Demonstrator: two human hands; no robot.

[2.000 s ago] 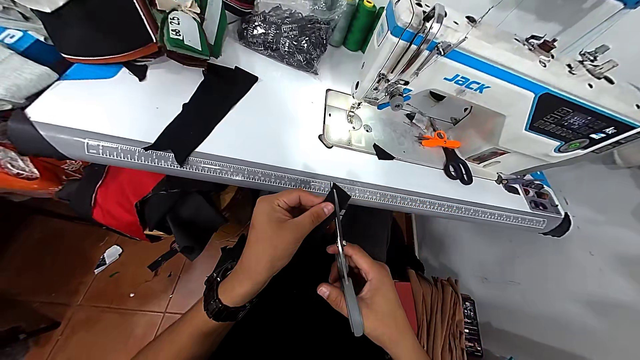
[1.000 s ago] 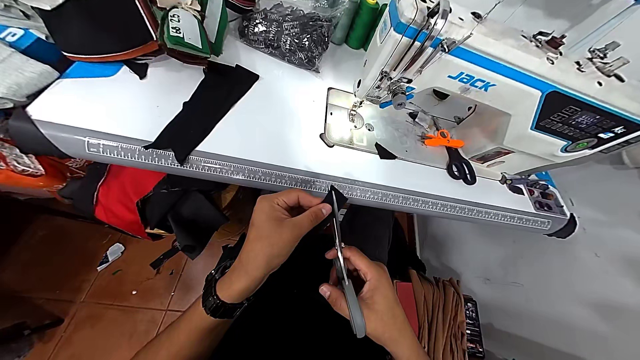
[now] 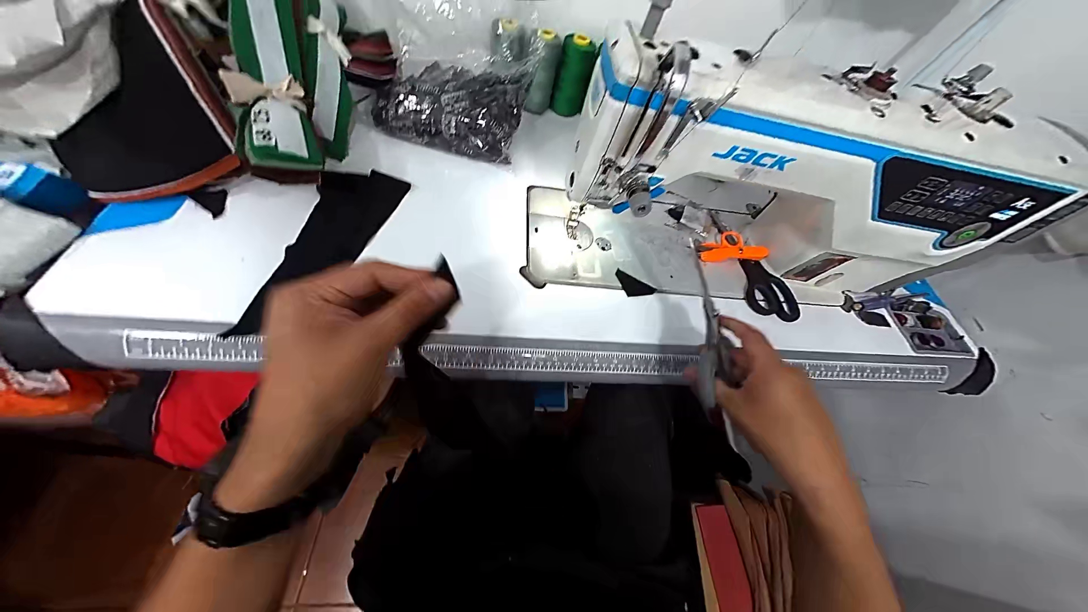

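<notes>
My left hand (image 3: 353,331) pinches a strip of black fabric (image 3: 429,365) between thumb and fingers; its tip pokes up above them and the rest hangs past the table edge. My right hand (image 3: 752,370) holds metal scissors (image 3: 712,340) at the front edge of the table, blades pointing up toward the sewing machine. The two hands are well apart. Behind the scissors, on the bed of the white Jack sewing machine (image 3: 816,161), lie a small black fabric scrap (image 3: 634,284), orange thread snips (image 3: 733,248) and a black-handled pair of scissors (image 3: 769,289).
A black fabric piece (image 3: 340,221) lies on the table at the left, partly behind my left hand. Bundled cut pieces (image 3: 285,127), a plastic bag of dark labels (image 3: 455,106) and thread cones (image 3: 574,75) stand behind. A printed ruler (image 3: 552,359) runs along the table's front edge.
My hands, earlier close together at the table edge with the scissors by the fabric, have separated. The left hand with the fabric has moved left, the right hand with the scissors right.
</notes>
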